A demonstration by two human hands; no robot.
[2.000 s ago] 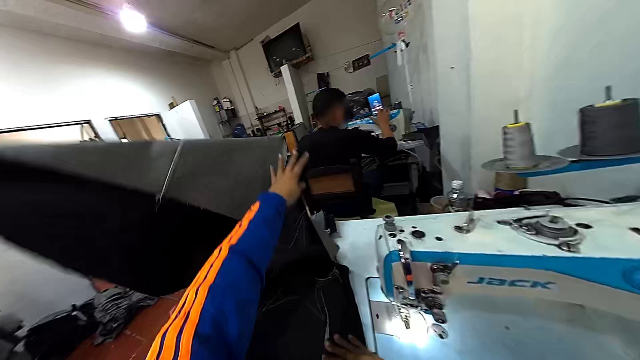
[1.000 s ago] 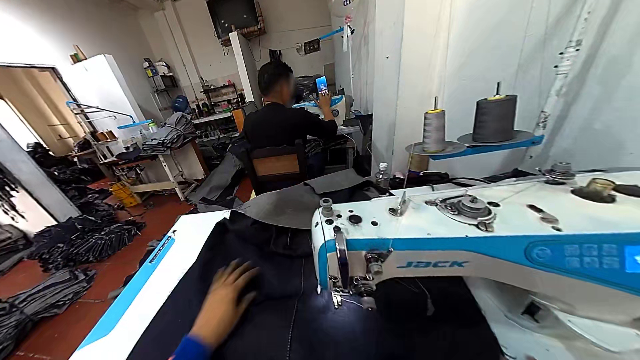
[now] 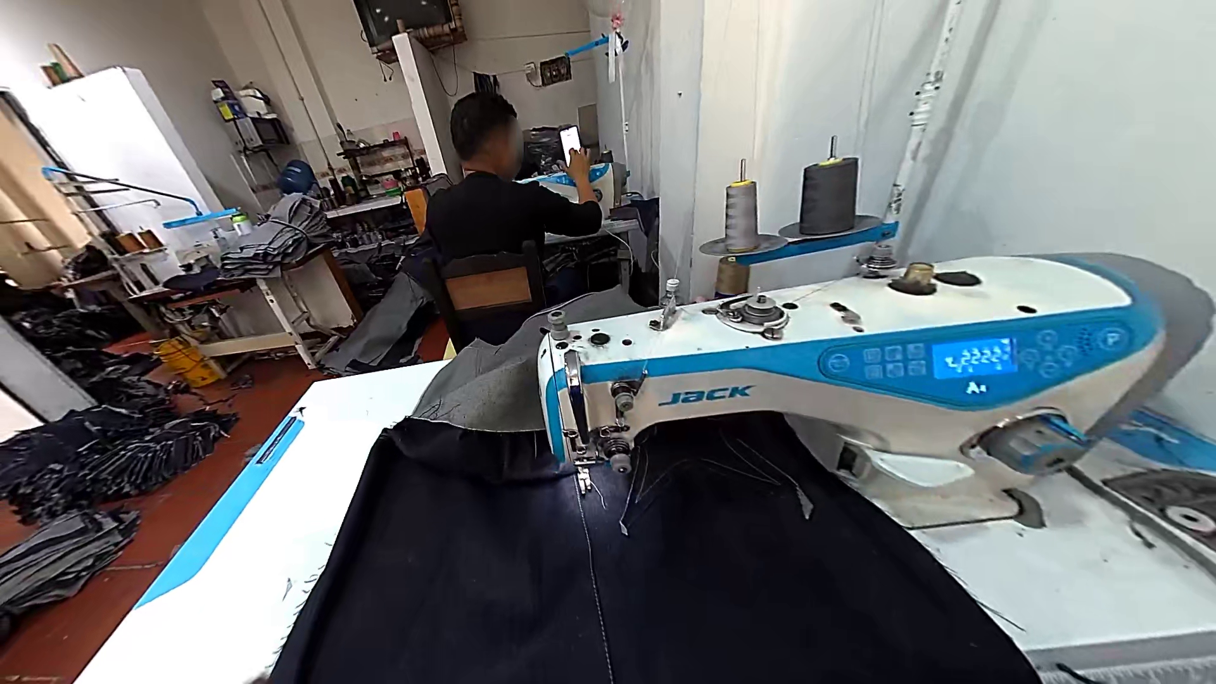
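Neither of my hands shows in the head view now. Dark denim fabric (image 3: 722, 570) lies spread over the white sewing table (image 3: 351, 418) and passes beneath the presser foot (image 3: 584, 480) of a white and blue Jack sewing machine (image 3: 807, 370). A line of light stitching (image 3: 591, 570) runs from the foot toward the near edge of the view. Behind the needle area, the fabric's grey side (image 3: 489, 380) is turned up. Loose threads lie on the dark cloth right of the foot, under the machine's arm. The machine's lamp lights the cloth at the foot.
Thread cones (image 3: 828, 197) stand on a blue-armed holder behind the machine. A co-worker (image 3: 503, 204) sits beyond on a wooden chair (image 3: 489, 290), holding up a phone (image 3: 570, 144). Piles of cut denim (image 3: 114, 465) cover the floor at left. Another workbench (image 3: 275, 275) bears stacked fabric.
One second ago a hand lay on the dark fabric left of the needle; it is out of view now. Two seconds ago an arm was stretched forward beside raised grey cloth, which now lies down.
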